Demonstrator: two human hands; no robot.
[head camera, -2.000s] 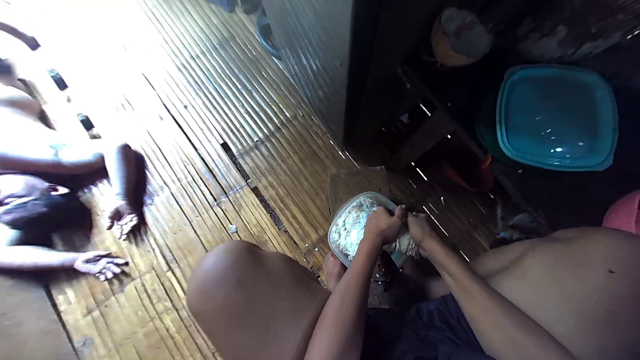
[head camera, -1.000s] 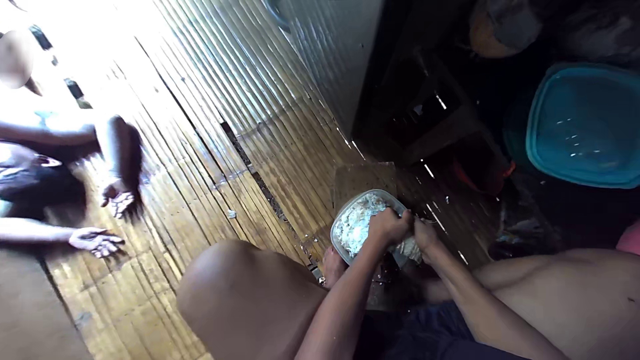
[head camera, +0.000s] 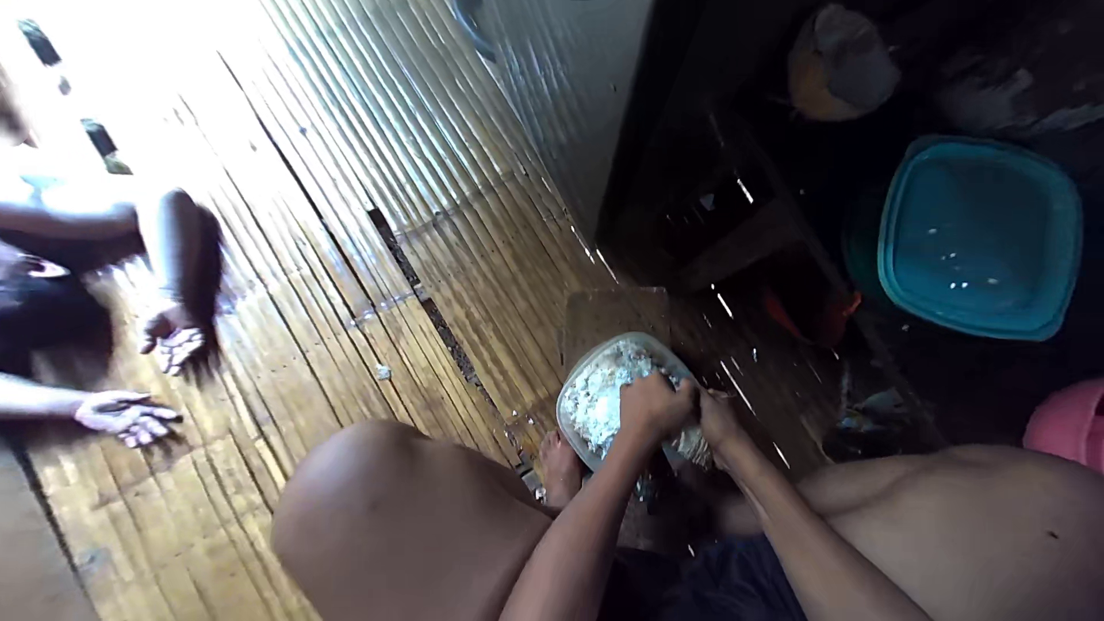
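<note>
A square, pale plastic container (head camera: 567, 412) full of white, crumbly food (head camera: 595, 405) sits low between my knees. My left hand (head camera: 657, 407) is curled over its right side, with the knuckles up. Close against it, just outside the rim, is my right hand (head camera: 718, 418), also with bent fingers. A pale, fibrous-looking piece (head camera: 693, 447) shows below and between both hands. Whether the fingers grip it is hidden by the hands and shadow. My bare foot (head camera: 561, 466) is beside the container's lower left edge.
A slatted bamboo floor (head camera: 345, 345) has a dark gap running across it. Another person's open hands (head camera: 129, 417) are at the left. A teal plastic basin (head camera: 979, 237), an orange and pale rounded object (head camera: 841, 69) and a pink container (head camera: 1069, 423) lie to the right. A flat board (head camera: 617, 306) lies behind the food container.
The view has shifted slightly back and forth. My hands stay together at the container's right side. The other person's upper hand has moved a little.
</note>
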